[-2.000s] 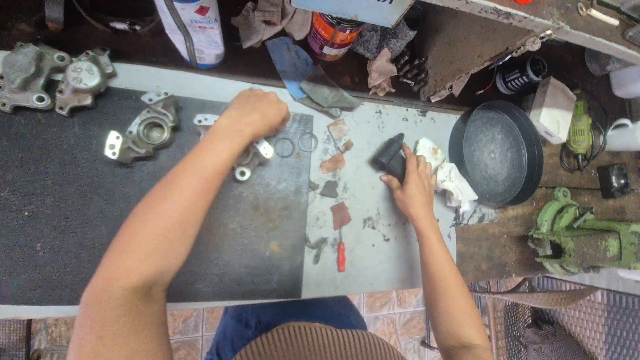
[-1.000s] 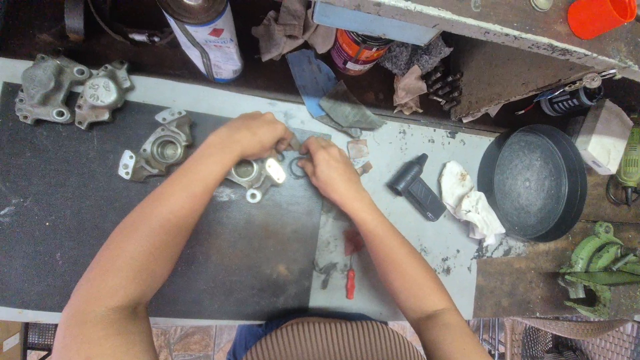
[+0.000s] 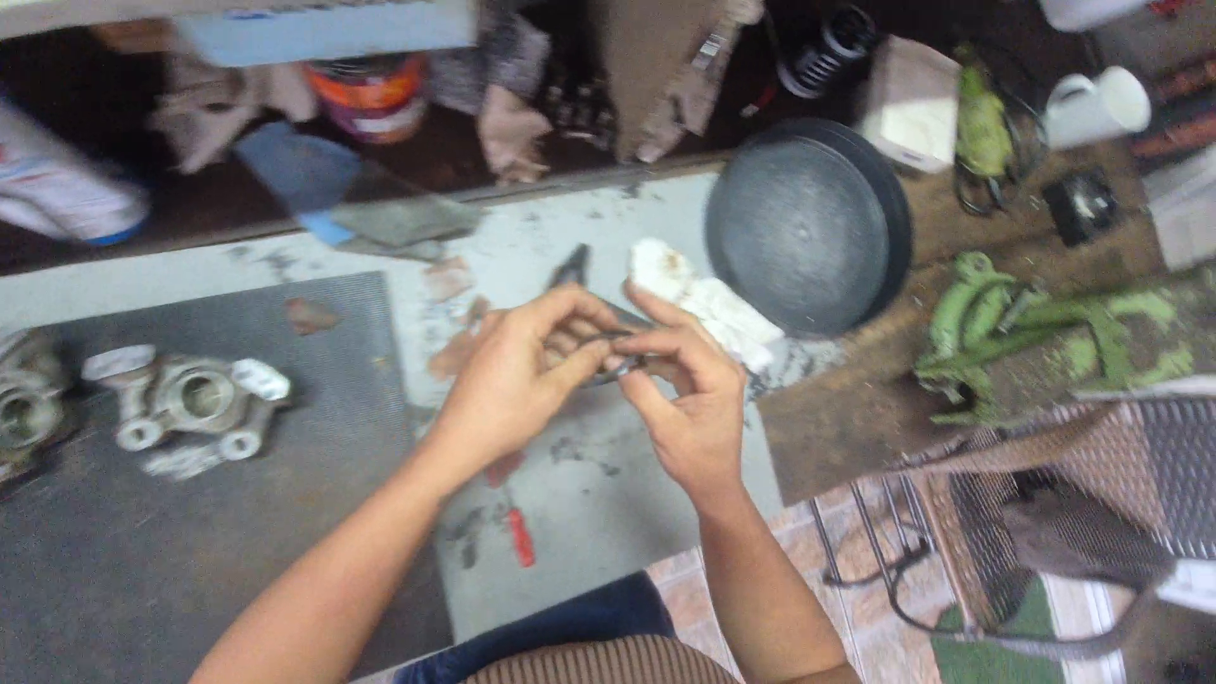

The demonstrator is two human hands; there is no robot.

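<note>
My left hand (image 3: 518,366) and my right hand (image 3: 689,394) meet over the light worktop, their fingertips pinching a thin dark ring (image 3: 622,350) between them. Under and behind the hands lies a black tool (image 3: 572,269), mostly hidden; only its tip shows well. A cast metal caliper half (image 3: 199,397) rests on the dark mat at the left, with another metal casting (image 3: 24,408) at the frame's edge. A red-handled tool (image 3: 520,537) lies on the worktop below my left hand. Scraps of sandpaper (image 3: 448,277) are beside that hand.
A crumpled white cloth (image 3: 727,318) touches a round black pan (image 3: 803,228) beyond my right hand. Farther right are a green vise (image 3: 988,332), a green power tool (image 3: 983,128) and a white mug (image 3: 1097,106). A shelf with cans and rags runs along the back.
Both hands have moved right, from beside the caliper half on the mat to over the light worktop. The rings seen on the mat's edge earlier no longer show there. The view has shifted right.
</note>
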